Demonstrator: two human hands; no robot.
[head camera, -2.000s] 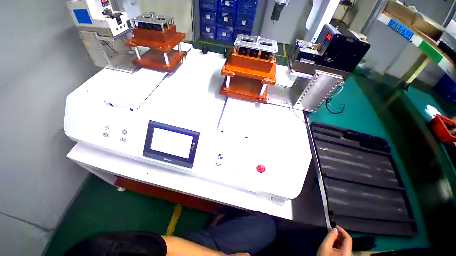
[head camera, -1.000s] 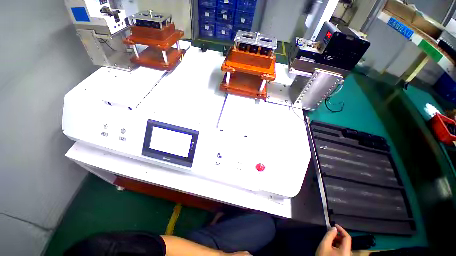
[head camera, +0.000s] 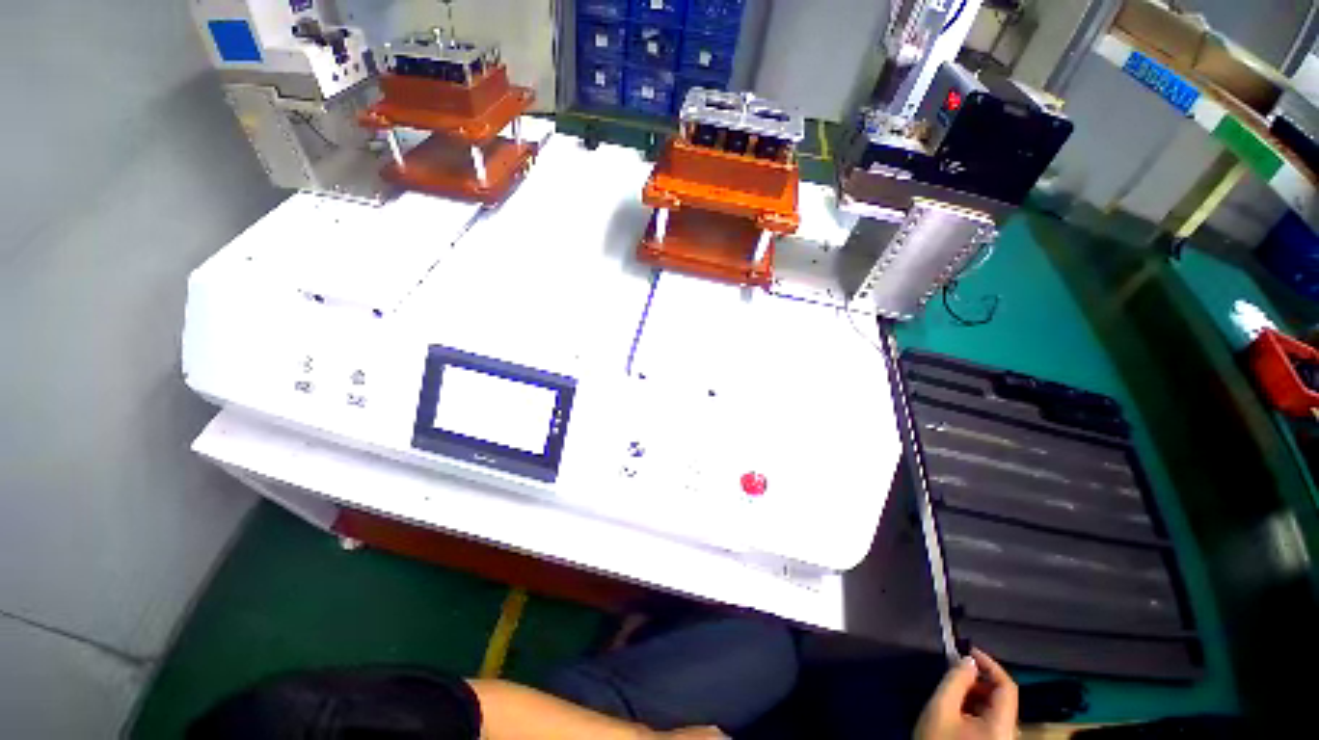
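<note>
The left fixture (head camera: 451, 123), an orange-brown two-tier block, stands at the back left of the white machine deck. The right fixture (head camera: 720, 195) stands at back centre. Each bears a silver cover plate over dark parts. My left hand (head camera: 692, 733) lies low at the bottom edge, mostly cut off; its fingers are hidden. My right hand (head camera: 974, 703) is at the bottom right, cut off below. Its thumb and finger are close together at the near end of the bench's pale edge strip (head camera: 933, 557); whether they grip it cannot be told.
The black channelled tray (head camera: 1063, 528) lies on the green bench right of the machine. The touchscreen (head camera: 495, 412) and red emergency stop (head camera: 754, 484) are on the front panel. A black feeder (head camera: 1001, 138) stands back right, a white feeder (head camera: 268, 44) back left. Blue bins (head camera: 651, 51) are behind.
The driver head at the top has moved right, from behind the right fixture to beside the black feeder. A thin vertical tip now shows above the left fixture. My hands have barely moved.
</note>
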